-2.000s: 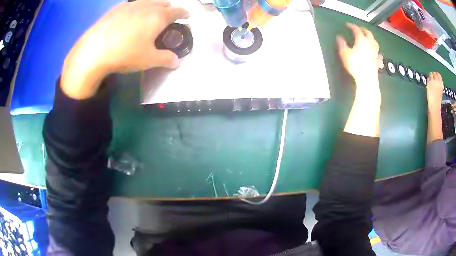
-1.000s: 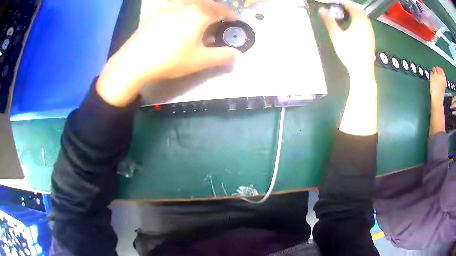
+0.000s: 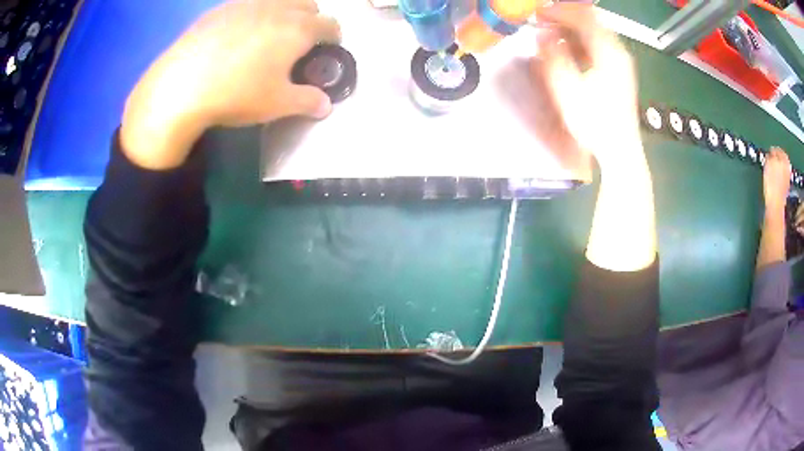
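My left hand (image 3: 220, 75) is at the left of the white machine top (image 3: 370, 141) and holds a black disc (image 3: 326, 72) between thumb and fingers. Another black disc with a silver centre (image 3: 445, 72) sits on the round fixture, under the blue tube (image 3: 428, 19) and the slanted orange nozzle (image 3: 477, 33). My right hand (image 3: 589, 84) is over the right side of the machine top, blurred, with its fingers bent. No part shows in it.
A blue tray (image 3: 115, 106) is at the left. Black discs (image 3: 696, 129) stand in a row on the green bench (image 3: 397, 264) at the right, near another person's hand (image 3: 776, 176). A pale cable (image 3: 505, 273) hangs in front. A red bin (image 3: 739, 57) is at back right.
Since one second ago, a disc now sits on the fixture. My left hand moved back left and holds a dark-centred disc. My right hand no longer shows its disc and moved left over the machine.
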